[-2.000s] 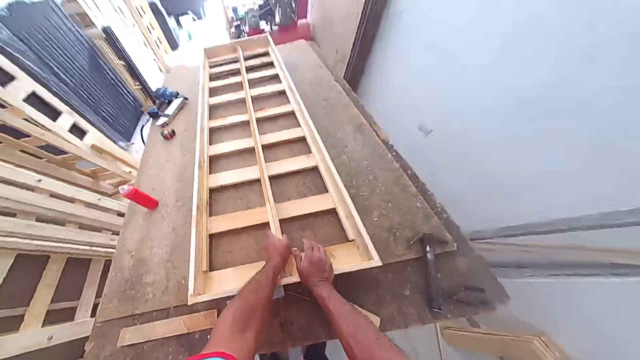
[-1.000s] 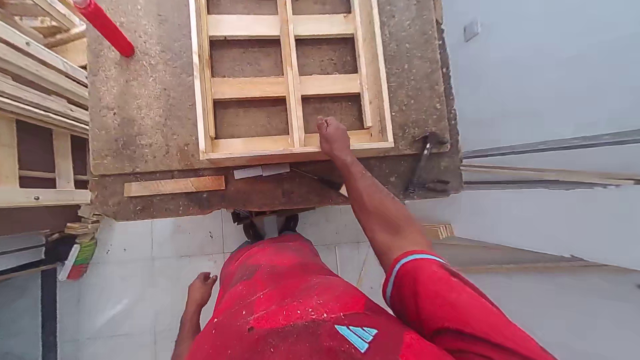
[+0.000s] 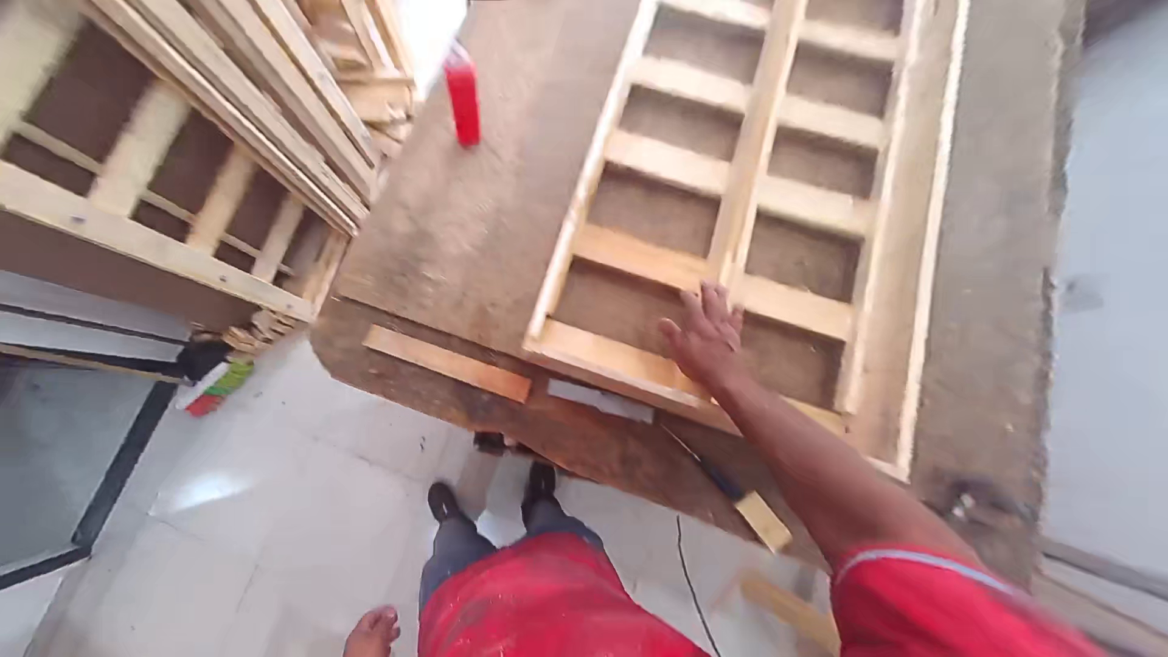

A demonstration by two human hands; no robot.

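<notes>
A long wooden frame (image 3: 630,370) with a center rail (image 3: 748,155) and several cross slats (image 3: 652,260) lies flat on the workbench (image 3: 438,265). My right hand (image 3: 710,338) is at the near end of the center rail, fingers spread, fingertips on or just over the wood; it grips nothing. My left hand (image 3: 372,630) hangs low at the bottom left, away from the bench, partly cut off, with nothing visible in it. A loose wood strip (image 3: 447,363) and a white piece (image 3: 600,400) lie by the frame's near end.
A red bottle (image 3: 464,100) stands at the bench's left. A blurred dark tool (image 3: 981,502) lies near the right corner, and a small wood block (image 3: 763,521) at the front edge. Slatted wooden frames (image 3: 173,219) are stacked at left. A cable (image 3: 689,575) runs across the tiled floor.
The left hand, on the frame beside the right two seconds ago, now hangs by my side. The right hand has shifted from the end rail to the center rail's end. The view has swung.
</notes>
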